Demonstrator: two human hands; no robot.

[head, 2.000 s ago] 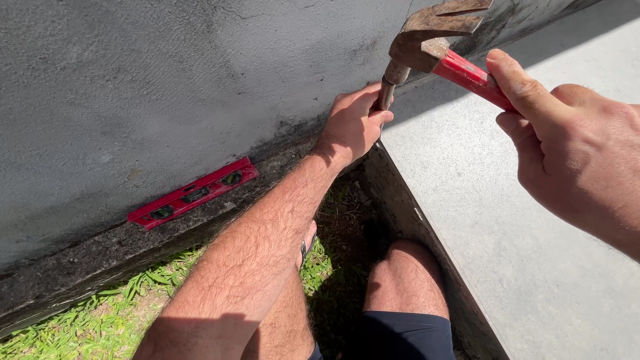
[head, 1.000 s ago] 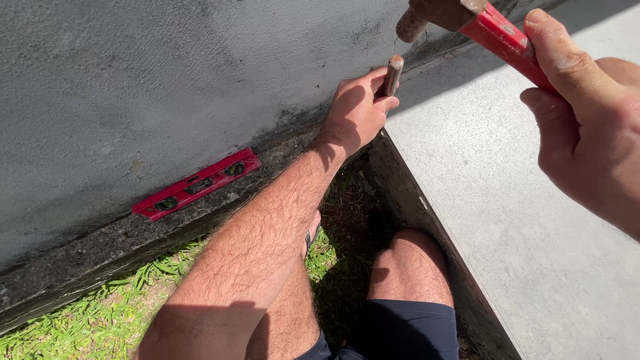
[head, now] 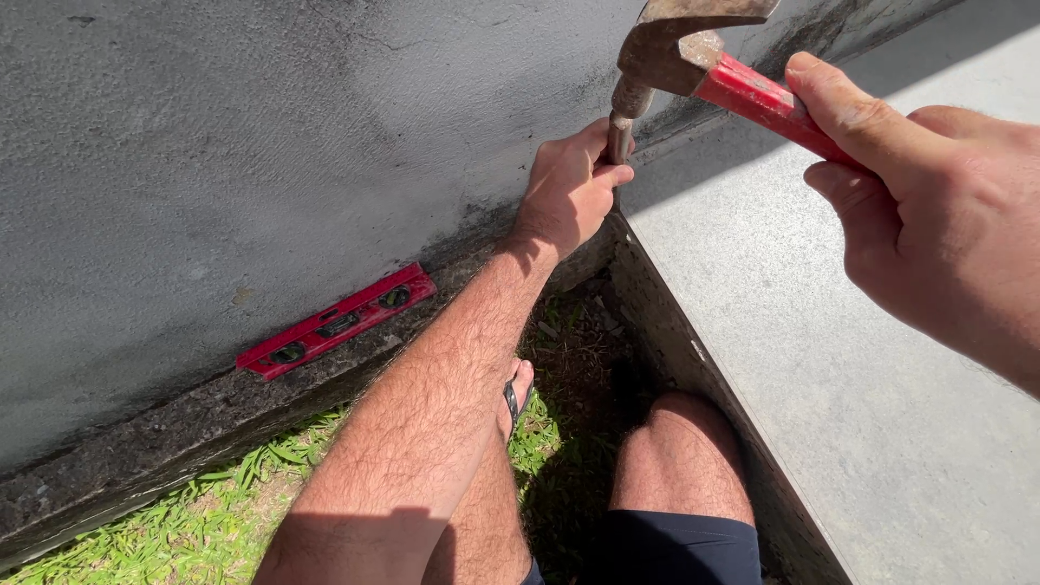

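Observation:
My left hand is closed around a metal chisel or punch, held roughly upright where the wall meets the corner of the concrete slab. Its lower end is mostly hidden by my fingers. My right hand grips the red handle of a claw hammer. The hammer's striking face is at the top end of the metal tool and seems to touch it. A red torpedo level lies on the narrow ledge at the foot of the wall, left of my left forearm.
A rough grey rendered wall rises above a dark concrete ledge. The pale slab has a straight raised edge beside my knee. Grass and shaded soil lie below, with my sandalled foot between ledge and slab.
One second ago the hammer head was raised clear of the metal tool's top; now it is down at that end. My left hand has stayed around the tool, and the level still lies on the ledge.

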